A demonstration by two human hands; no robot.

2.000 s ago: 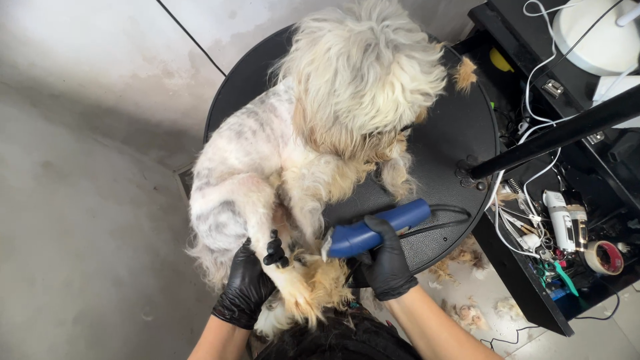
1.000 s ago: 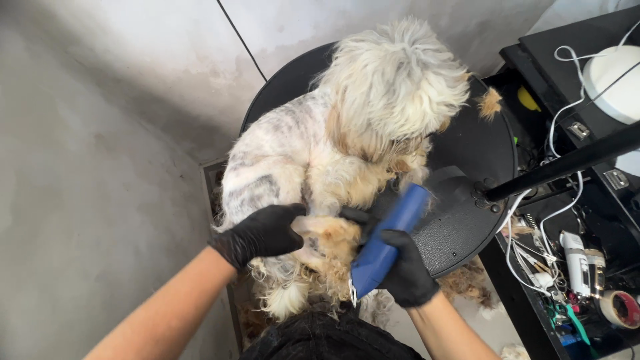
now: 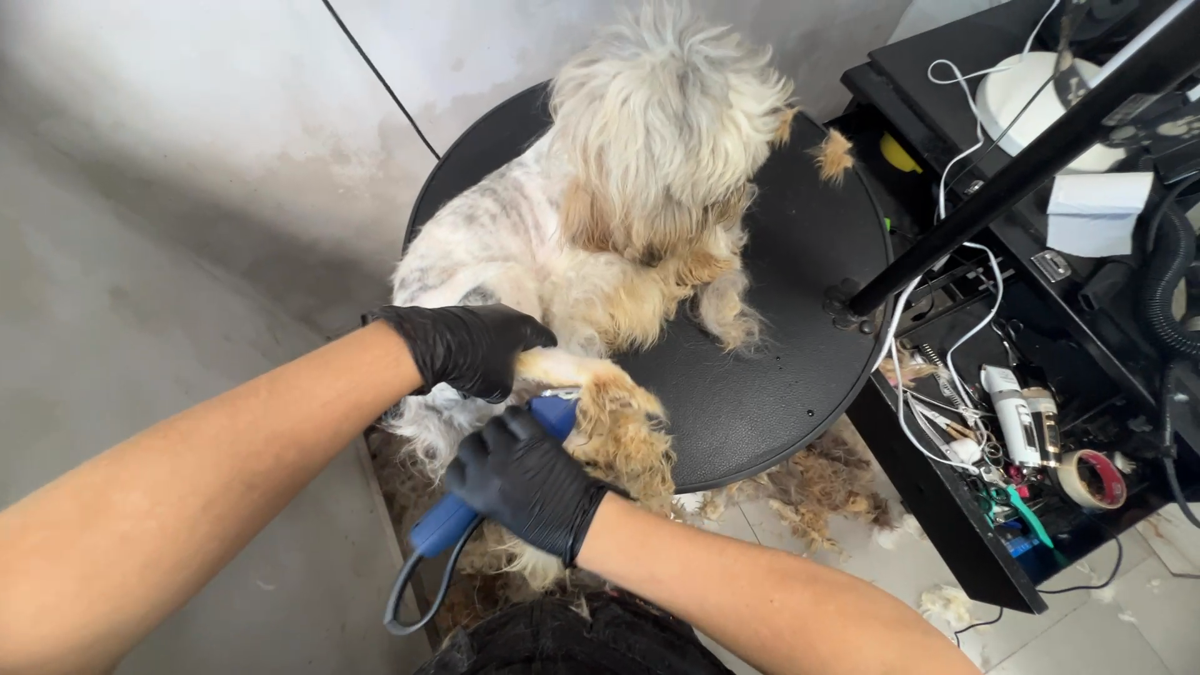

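Note:
A dog [image 3: 506, 225] with a clipped body and long, shaggy head fur is on a round black grooming table [image 3: 750, 394], its head bent down. In a black glove, my left hand [image 3: 469, 347] grips one of its legs, just above the long tan fur of the paw [image 3: 623, 431]. My right hand [image 3: 525, 478], also gloved in black, is closed around blue corded electric clippers [image 3: 441, 527]. The clipper blade touches the underside of that leg, beside the shaggy fur; the cord loops below my right hand.
A black grooming arm post [image 3: 937, 253] rises from the table's right edge. Beyond it, an open black drawer [image 3: 947, 525] holds white clippers [image 3: 1012, 412], scissors and a tape roll [image 3: 1092, 478]. Cut fur [image 3: 816, 487] lies on the floor, a wall [image 3: 225, 112] stands at the left.
The clippers, pointing up and right of the leg a second ago, now lie with the blade against it and the cord end toward the lower left. My right hand has moved left.

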